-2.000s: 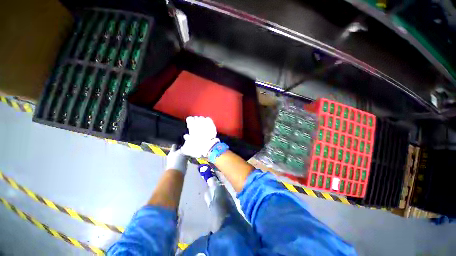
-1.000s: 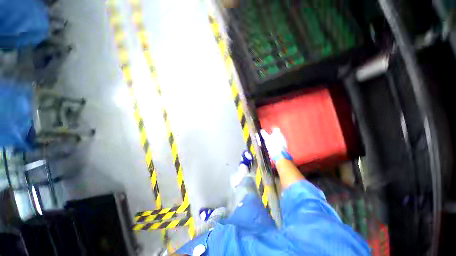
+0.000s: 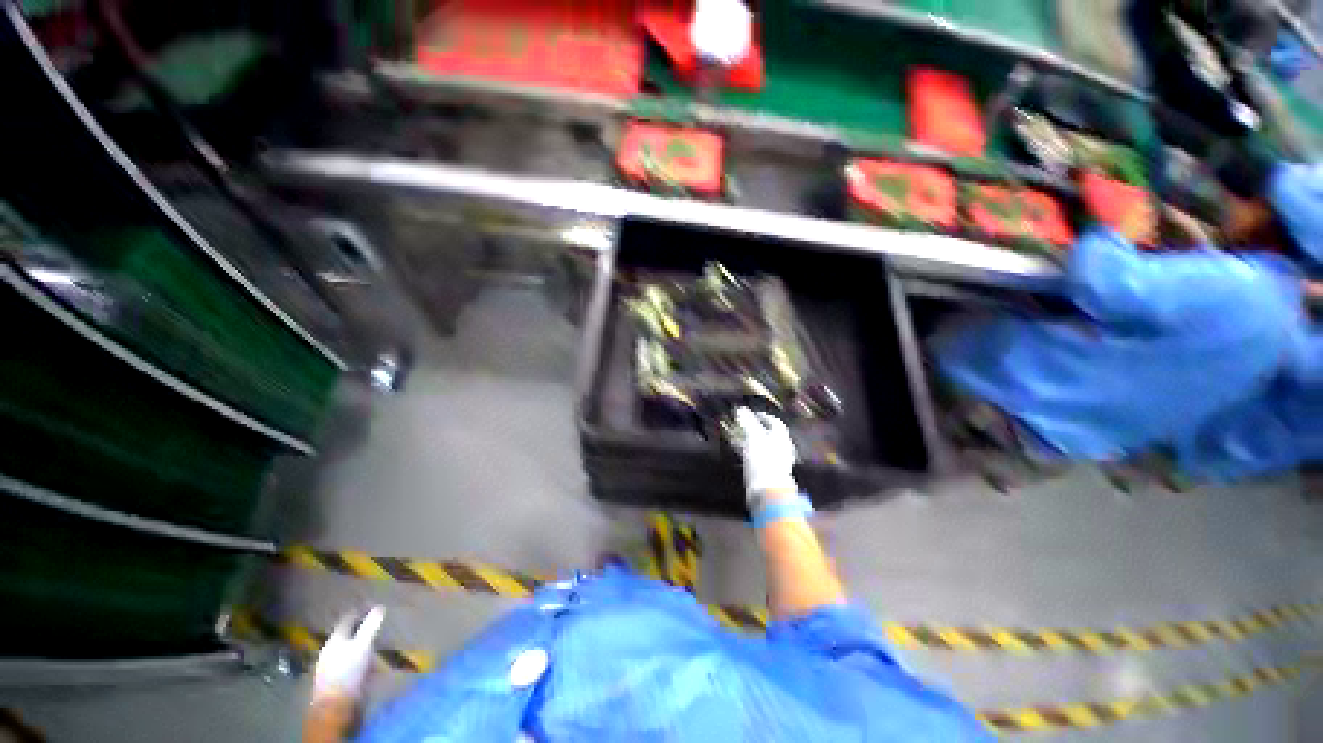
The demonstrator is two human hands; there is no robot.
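A large black tote (image 3: pixel 904 363) stands in front of me below the conveyor. A black carrier fixture (image 3: pixel 718 349) with small yellowish and silver clips lies in its left and middle part. My right hand (image 3: pixel 766 453), in a white glove with a blue band at the wrist, is at the fixture's near edge; blur hides whether its fingers grip it. My left hand (image 3: pixel 348 653), in a white glove, is low at the left over the floor, away from the tote, with fingers apart and nothing in it.
A metal-railed conveyor (image 3: pixel 479 186) runs behind the tote, with red sheets (image 3: pixel 670 157) bearing green boards. Two people in blue (image 3: pixel 1161 341) are at the right. A dark green rack (image 3: pixel 131 537) stands at the left. Yellow-black tape (image 3: pixel 421 572) marks the grey floor.
The view has swung from the tote of red sheets and the trays to the conveyor and the fixture tote. My right hand is now at the fixture; my left hand has come into view.
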